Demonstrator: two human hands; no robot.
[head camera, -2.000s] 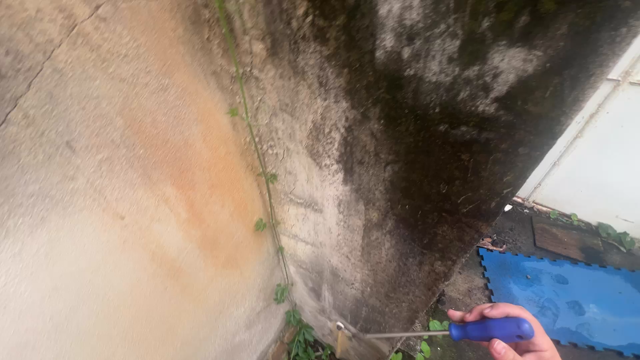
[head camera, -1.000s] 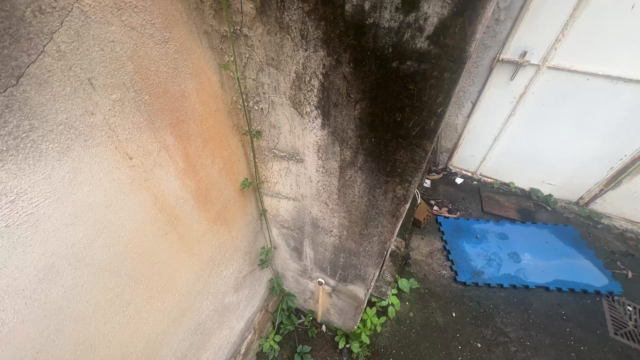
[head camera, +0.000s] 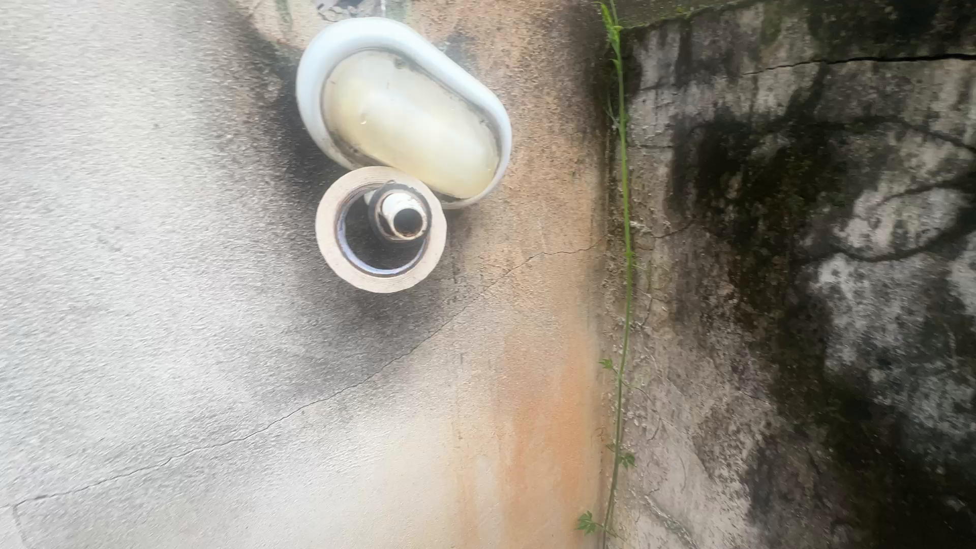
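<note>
Neither of my hands is in the head view. On the stained wall (head camera: 229, 343) is an oval bulkhead lamp (head camera: 412, 122) with a white rim and a yellowed cover, tilted down to the right. Just below it a roll of beige tape (head camera: 332, 236) hangs around a short white pipe stub (head camera: 400, 213) with an open end. The lamp's lower edge is partly behind the roll.
A green climbing vine (head camera: 625, 198) runs down the corner between the walls. To its right stands a rough concrete wall (head camera: 877, 305) with dark mould and cracks. A long thin crack crosses the left wall below the tape.
Two seconds ago a hand held a blue-handled screwdriver at the lower right; one second ago no hand showed. The view has swung up and left, to the lamp and tape roll.
</note>
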